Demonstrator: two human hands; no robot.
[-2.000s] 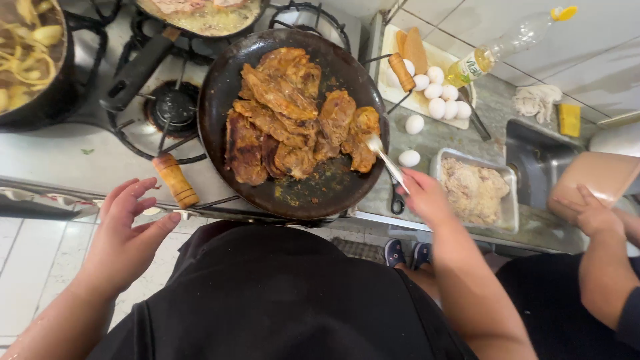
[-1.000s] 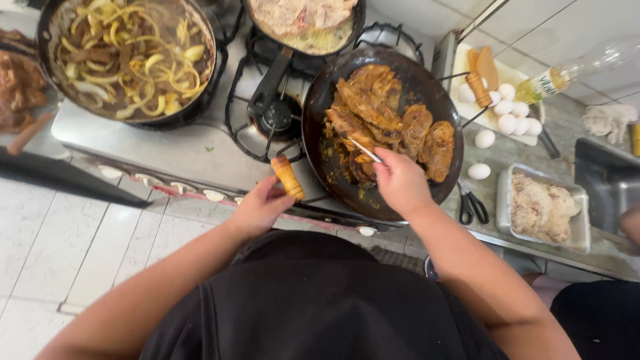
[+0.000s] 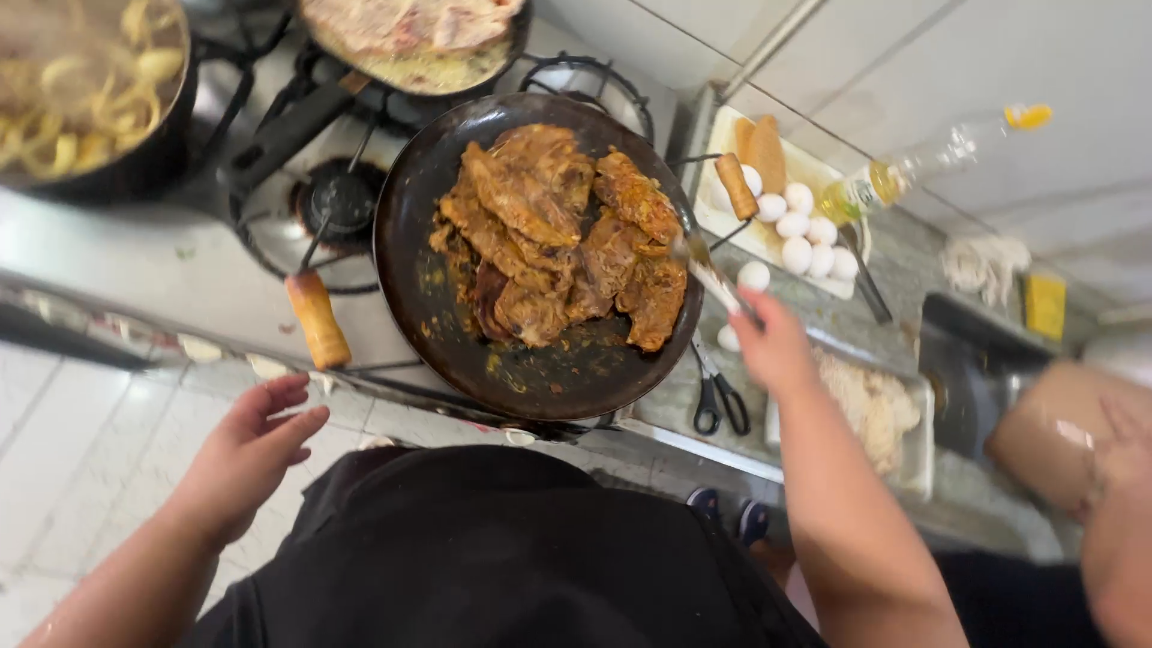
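Browned meat pieces (image 3: 540,234) lie piled in a wide dark pan (image 3: 450,378) on the stove. My right hand (image 3: 778,346) grips a metal utensil (image 3: 715,279), likely a fork or tongs, whose blurred tip is over the pan's right edge beside the meat. Empty and with its fingers apart, my left hand (image 3: 256,450) hovers just below the pan's left wooden handle (image 3: 318,321), not touching it. The right wooden handle (image 3: 736,186) reaches over the counter, near white eggs (image 3: 796,255).
A skillet with pale meat (image 3: 414,27) sits behind, a pan of onions (image 3: 81,108) at left. Scissors (image 3: 720,396), a metal tray of pale food (image 3: 868,409) and an oil bottle (image 3: 886,184) are on the right counter. Another person's hand holds a brownish container (image 3: 1048,432) by the sink (image 3: 972,360).
My left hand has let go of the left wooden handle, which it held a second ago. My right hand has moved from over the meat to the pan's right edge.
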